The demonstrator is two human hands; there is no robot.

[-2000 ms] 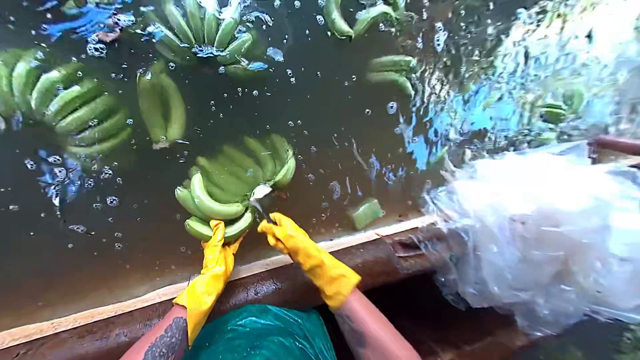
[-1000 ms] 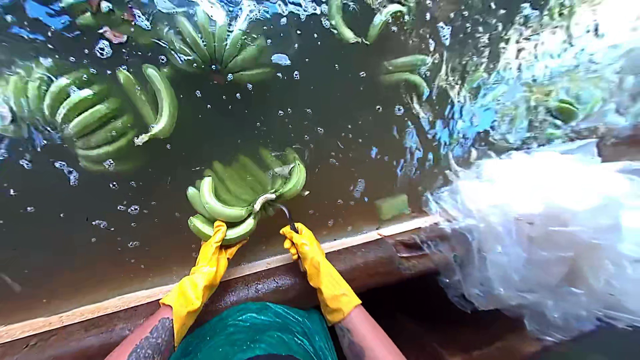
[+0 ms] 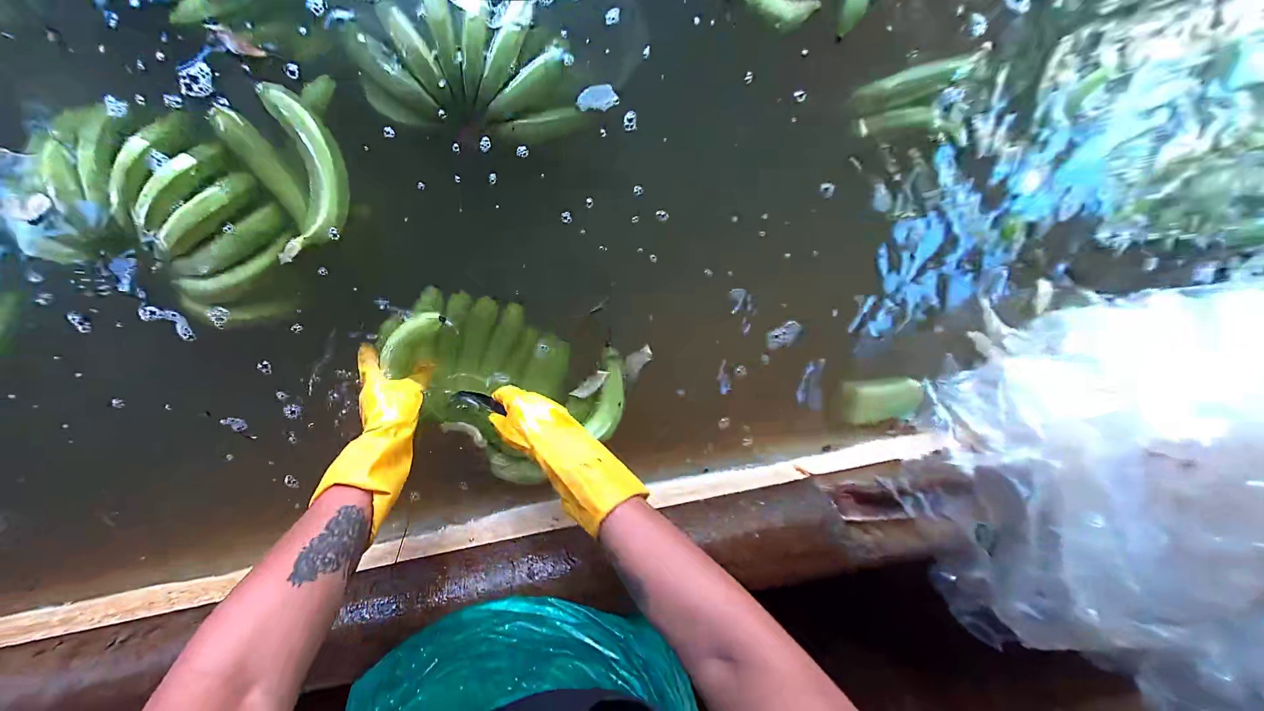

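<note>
My left hand (image 3: 389, 415), in a yellow rubber glove, grips the left end of a hand of green bananas (image 3: 484, 346) that lies mostly under murky water. In my right hand (image 3: 553, 439), gloved the same way, is a dark-bladed knife (image 3: 478, 401), its tip pointing left over the near side of the bananas. Just right of that glove a small green banana piece (image 3: 610, 395) floats, with pale scraps beside it. Water hides the fingertips of my left glove and part of the bunch.
More green banana hands float at the left (image 3: 212, 212) and top (image 3: 474, 74), with a cut green piece (image 3: 882, 400) near the wooden tank edge (image 3: 731, 484). Clear plastic sheeting (image 3: 1116, 464) heaps over the edge at the right. A green plastic apron (image 3: 523, 657) covers my front.
The banana hand between my gloves has turned and sits lower in the water. My right hand has moved in over it with the knife. A small green piece now floats at its right.
</note>
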